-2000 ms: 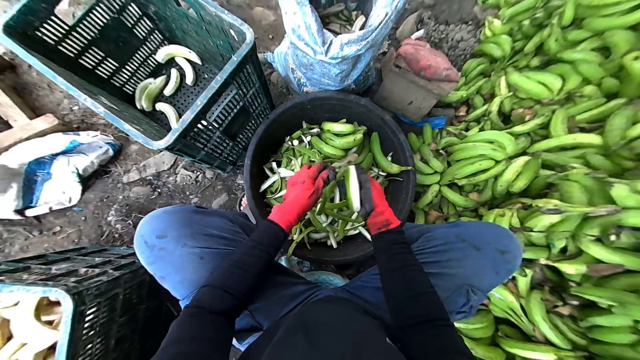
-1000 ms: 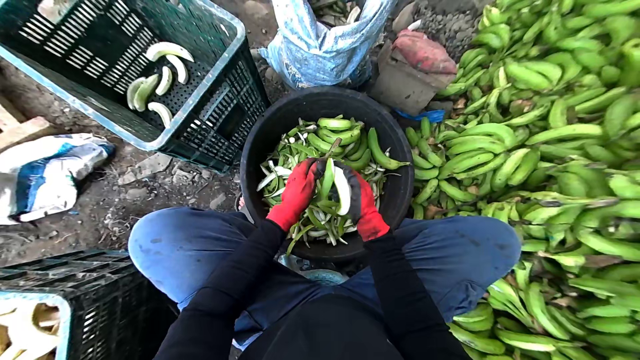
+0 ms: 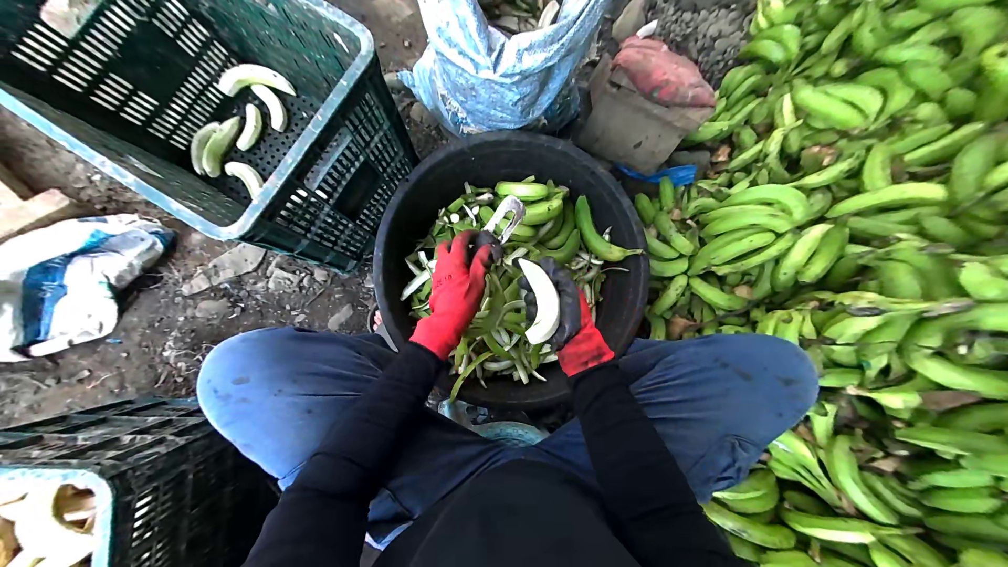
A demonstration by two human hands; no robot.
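Note:
Both hands wear red gloves with dark fingers, above a black round tub. My left hand is closed on a metal peeler, whose looped head points up and away. My right hand holds a peeled, pale green banana, curved and upright along its palm side. Under the hands lie green peel strips. At the tub's far side are several unpeeled green bananas, one lying apart at the right.
A green plastic crate at the upper left holds several peeled bananas. Another crate with pale pieces stands lower left. A blue-white sack stands behind the tub. Green bananas are heaped at right.
The pale banana is now held clear in my right hand, and my left hand with the peeler has moved apart from it, up the tub. Earlier the hands were close together around the banana.

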